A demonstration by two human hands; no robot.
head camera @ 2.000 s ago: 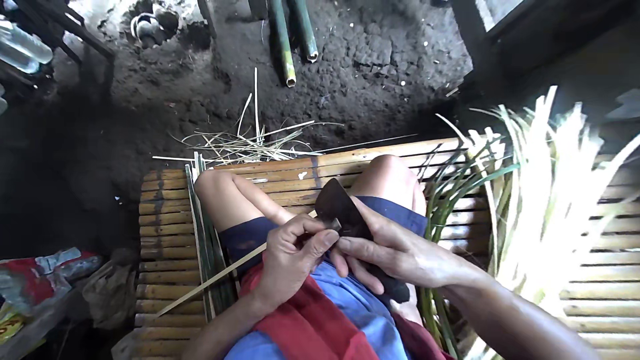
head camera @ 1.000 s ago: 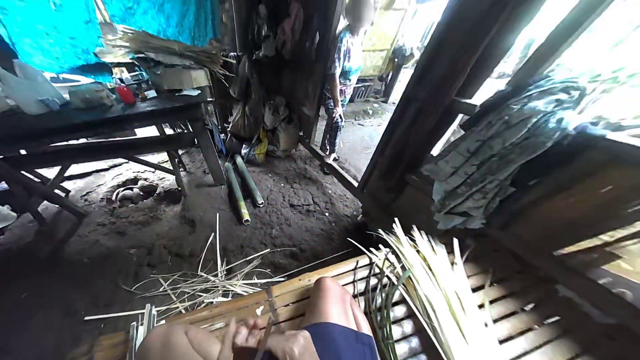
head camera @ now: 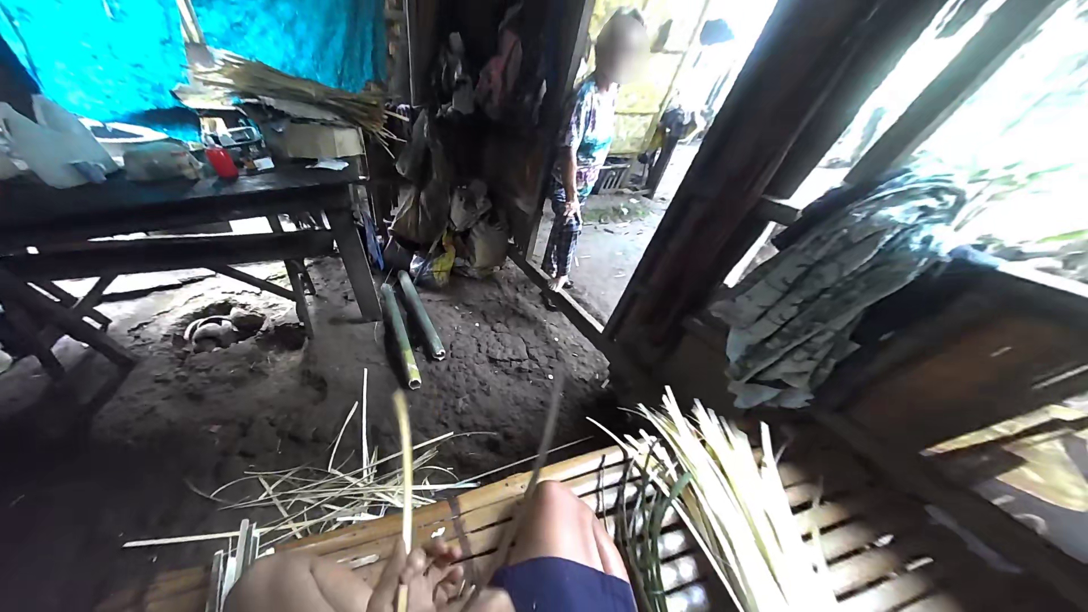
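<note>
At the bottom edge, between my bare knees, my left hand [head camera: 398, 580] is closed around a narrow pale strip [head camera: 406, 480], probably split bamboo, which stands nearly upright. Close beside it is my right hand [head camera: 488, 600], mostly cut off by the frame's edge. A thin, blurred grey-brown length [head camera: 544, 438] slants up beside my right knee; whether it is a strip or a blade, and whether my right hand holds it, I cannot tell. Pale strips [head camera: 722, 501] lie in a bundle on the bamboo-slat bench [head camera: 501, 489] to the right, with darker green strips [head camera: 654, 518] alongside.
Loose shavings [head camera: 340, 493] lie on the dirt floor ahead. Two green bamboo poles [head camera: 399, 336] [head camera: 422, 316] lie beyond them. A dark wooden table [head camera: 170, 200] stands back left. A person [head camera: 586, 144] stands at the doorway. Cloth [head camera: 816, 297] hangs over the right-hand ledge.
The view has tilted up strongly since two seconds ago. Then both hands were together at a dark, broad blade with a pale strip; now the strip stands upright and that broad blade is not visible.
</note>
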